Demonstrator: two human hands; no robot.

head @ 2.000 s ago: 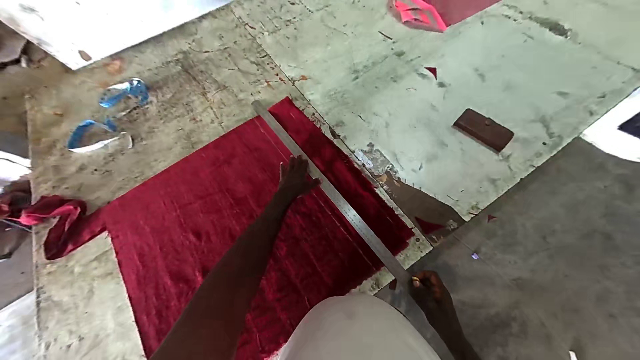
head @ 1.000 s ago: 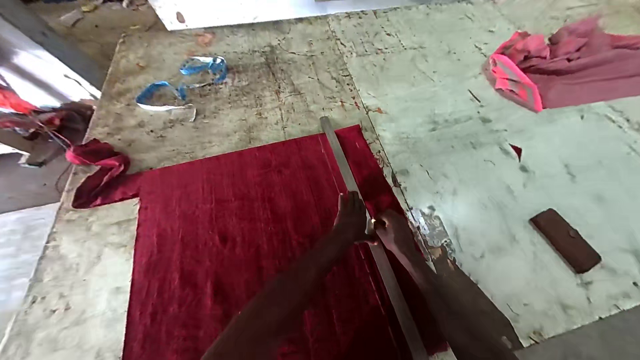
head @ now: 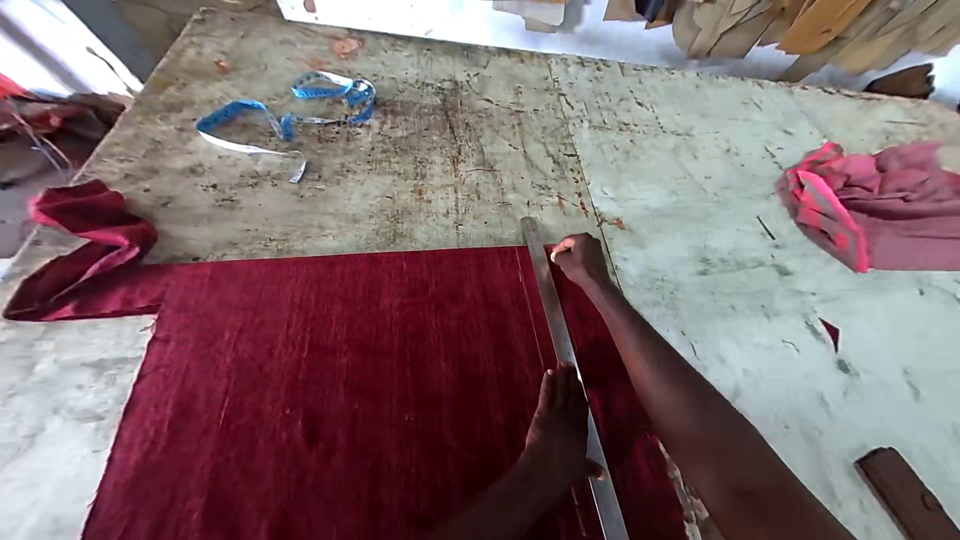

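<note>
Dark red fabric (head: pixel 337 390) lies spread on a worn worktable (head: pixel 420 165). Across its right part runs a long metal ruler (head: pixel 553 307), with its far end past the fabric's edge. My left hand (head: pixel 559 424) presses flat on the ruler about midway along, thumb at its right side. Near the far end, to the right of the ruler, my right hand (head: pixel 581 259) pinches a small pale piece, perhaps tailor's chalk (head: pixel 554 257), at the fabric's edge. A thin line shows on the fabric left of the ruler.
A blue and white tape measure (head: pixel 247 112) lies loosely coiled at the back left. Pink fabric (head: pixel 862 202) is bunched at the right, with a small red scrap (head: pixel 829 334) nearer. A brown wallet-like case (head: pixel 904 491) lies at the lower right. Brown pattern pieces (head: pixel 750 26) stand beyond the table.
My right hand has moved away from beside my left hand to the far end of the ruler. My left hand stays on the ruler. The view has shifted.
</note>
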